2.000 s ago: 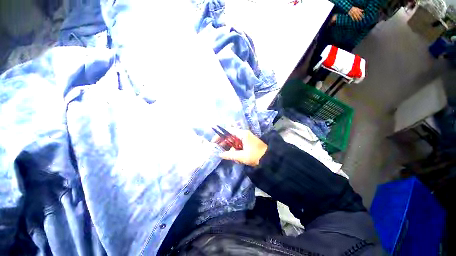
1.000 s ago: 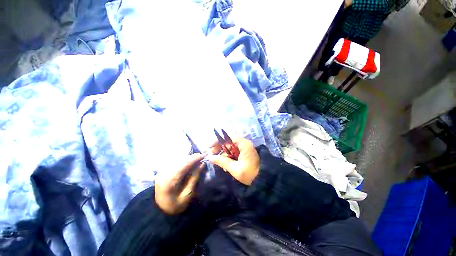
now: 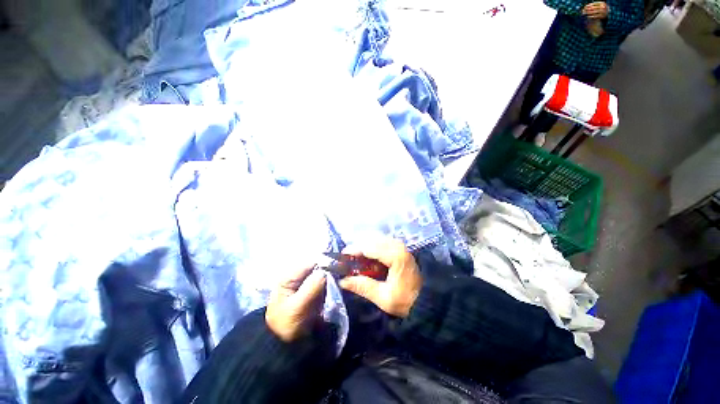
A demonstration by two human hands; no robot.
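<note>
A light-blue denim garment (image 3: 229, 237) lies heaped in front of me, glaring white in its middle. My left hand (image 3: 298, 304) pinches a small edge of the cloth between thumb and finger. My right hand (image 3: 387, 280) is closed around snips with a red grip (image 3: 365, 267). Their dark blades point left and lie at my left fingertips, at the pinched edge. Whether the blades touch a thread is too small to tell. A piece of the cloth hangs below the pinch, between my hands.
Darker denim (image 3: 185, 47) lies at the far left. The white tabletop (image 3: 474, 55) bears a small red item. Right of it are a person in a checked top (image 3: 588, 39), a red-and-white stool (image 3: 580, 102), a green crate (image 3: 584, 225) with denim, off-white cloth (image 3: 525, 252) and a blue bin (image 3: 671, 355).
My left hand came into view and took hold of a cloth edge. The snips' blades turned from pointing up to pointing left, towards my left fingertips. The whole view shifted somewhat.
</note>
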